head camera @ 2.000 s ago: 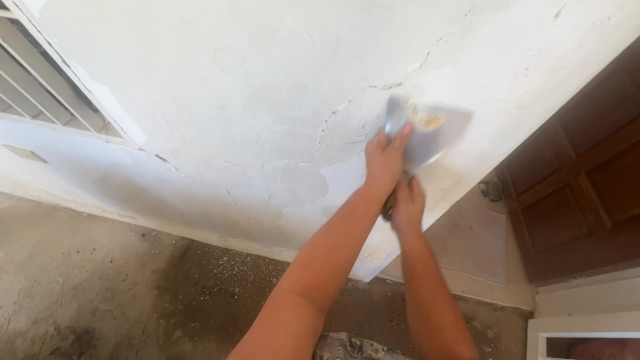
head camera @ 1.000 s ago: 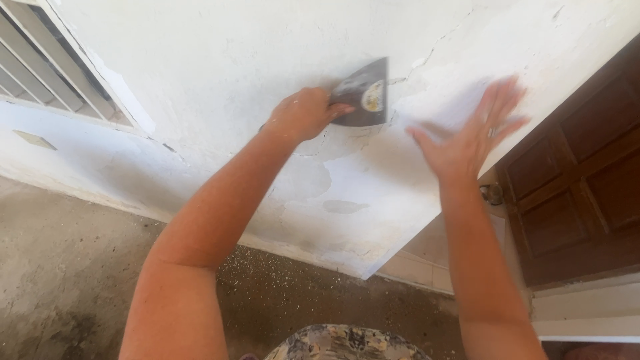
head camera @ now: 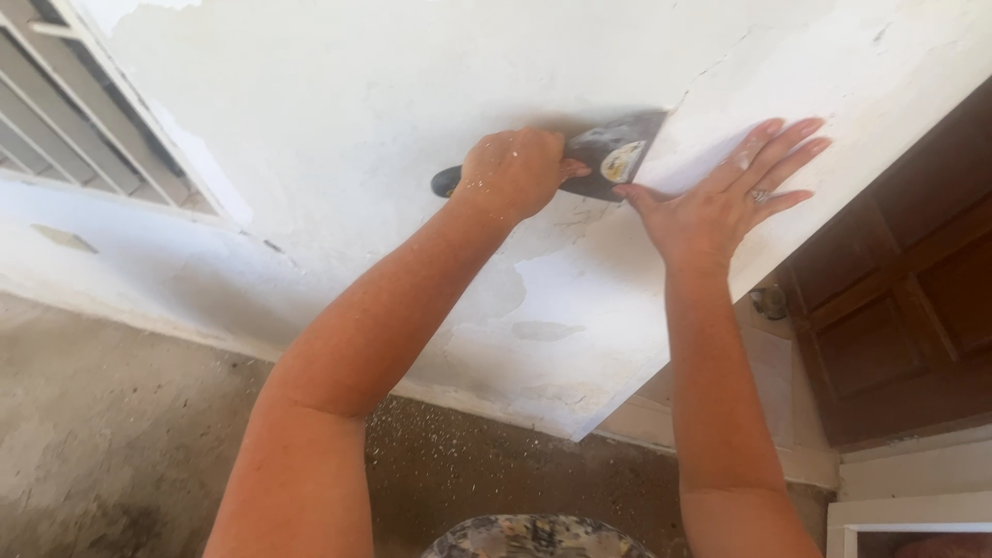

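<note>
A wide scraper [head camera: 612, 159] with a dark handle and a round sticker on its blade is in my left hand [head camera: 515, 174]. Its blade edge lies against the white painted wall [head camera: 403, 93], just where a thin crack runs up to the right. My right hand [head camera: 717, 198], with a ring on one finger, has its fingers spread over the wall right of the blade; its thumb tip is by the blade's lower corner. Below the blade, patches of bare, greyer plaster [head camera: 484, 287] show where the paint is gone.
A barred window [head camera: 85, 116] is at the upper left. Paint flakes dot the concrete floor [head camera: 480, 457] at the wall's foot. The wall ends at a corner on the right, beyond which are a brown panelled door [head camera: 907, 287] and a white frame [head camera: 841, 519] at lower right.
Two seconds ago both hands were together at the scraper. My right hand came off it and spread out to the right; my left hand has the scraper turned, its blade now pointing right.
</note>
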